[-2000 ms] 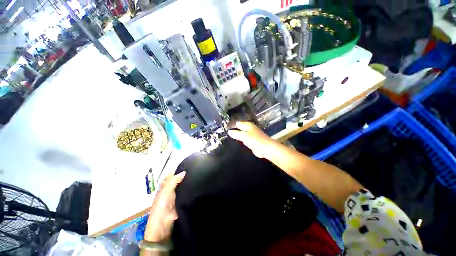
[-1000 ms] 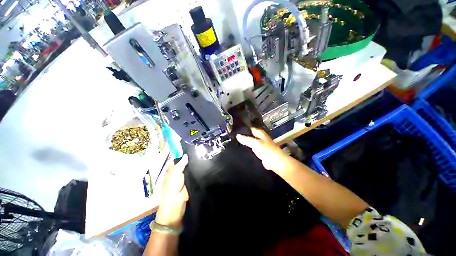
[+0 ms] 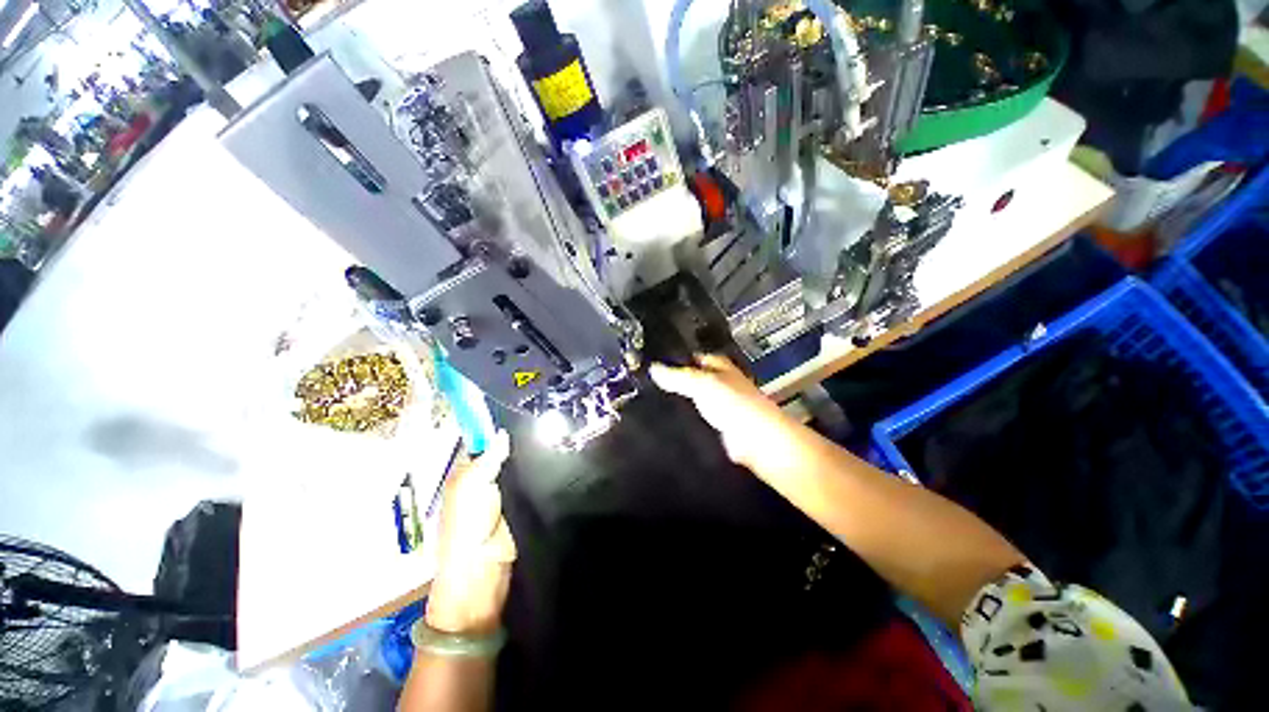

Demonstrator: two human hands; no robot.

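Note:
A black garment (image 3: pixel 626 556) lies under the lit head of the button sewing machine (image 3: pixel 508 327) and hangs over the table edge onto my lap. My left hand (image 3: pixel 476 536) holds the garment's left edge, fingertips just left of the needle area. My right hand (image 3: pixel 717 403) lies on the garment right of the needle area, fingers pointing to the machine. The presser parts (image 3: pixel 592 410) sit over the cloth; whether they touch it I cannot tell. Small gold pieces (image 3: pixel 818 563) show on the garment at lower right.
A bag of gold buttons (image 3: pixel 352 392) and a small thin tool (image 3: pixel 406 515) lie left of the machine. A keypad (image 3: pixel 629 164), black bottle (image 3: pixel 557 77) and green bowl feeder (image 3: pixel 974 123) stand behind and right. A blue crate (image 3: pixel 1023 348) is at right, a fan (image 3: pixel 56 612) lower left.
Since two seconds ago, my left hand has moved up along the garment edge toward the machine head. My right hand has shifted slightly down from the head. The view has also shifted a little.

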